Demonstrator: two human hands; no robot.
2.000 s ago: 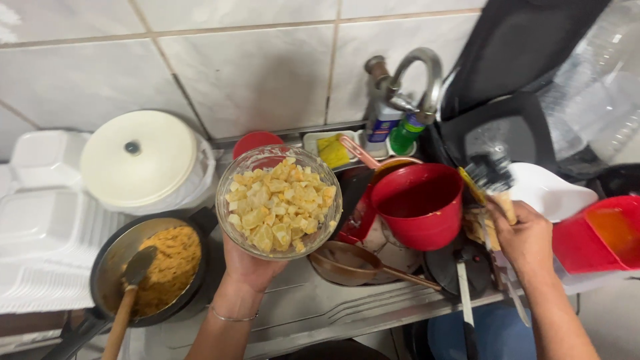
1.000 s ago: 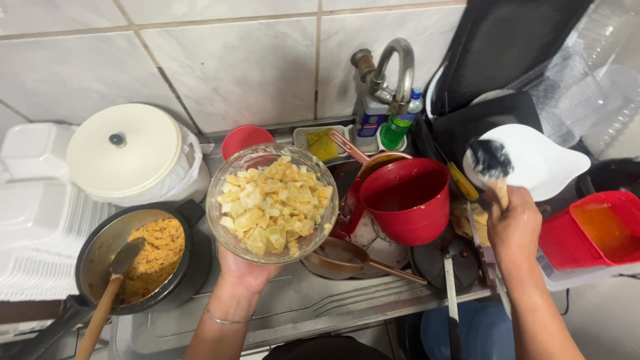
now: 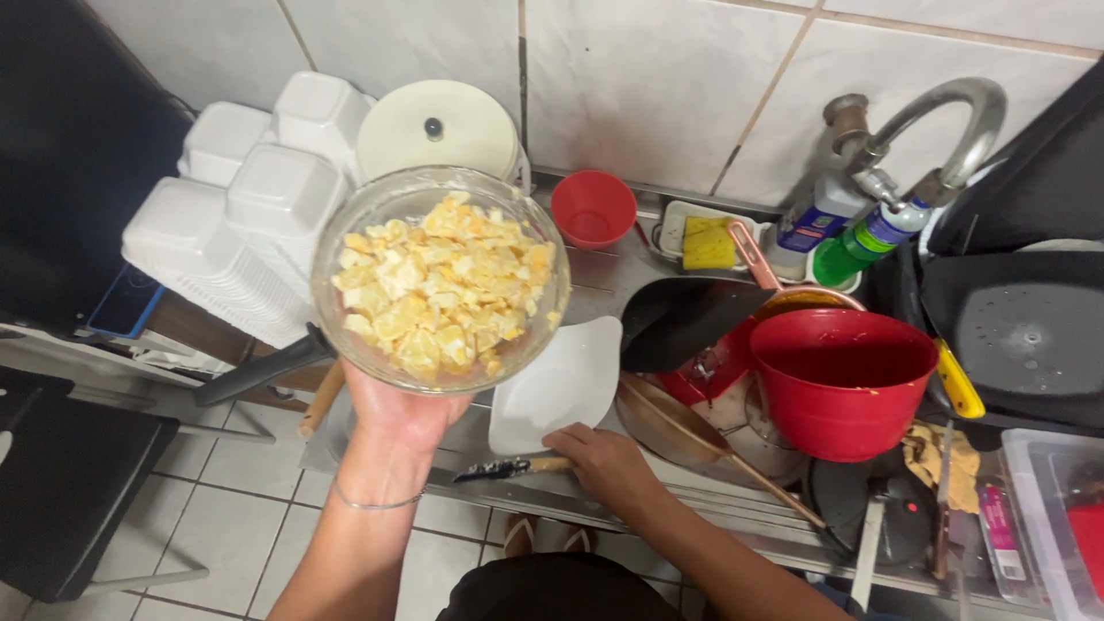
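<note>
My left hand (image 3: 401,414) holds up a clear glass bowl (image 3: 552,285) from beneath; chunks of what look like potato and egg (image 3: 444,285) lie in it. My right hand (image 3: 604,466) grips the wooden handle of a spatula (image 3: 509,467) with a dark, smeared head, and its fingers touch the near edge of a white dish (image 3: 561,379). That dish rests on the steel counter to the right of the bowl and is partly covered by it. Behind the bowl, a black pan handle (image 3: 263,371) and a wooden handle (image 3: 321,401) stick out.
Stacked white foam containers (image 3: 259,216) and a cream lidded pot (image 3: 435,129) stand behind at left. A small red bowl (image 3: 593,209) is near the wall. The sink at right holds a large red bowl (image 3: 841,388) and pans, below a curved faucet (image 3: 975,112). A yellow-handled utensil (image 3: 959,379) lies beyond.
My right hand has moved from the right side of the sink to the counter beside the glass bowl, bringing the spatula. The white dish now sits there. The view has swung left.
</note>
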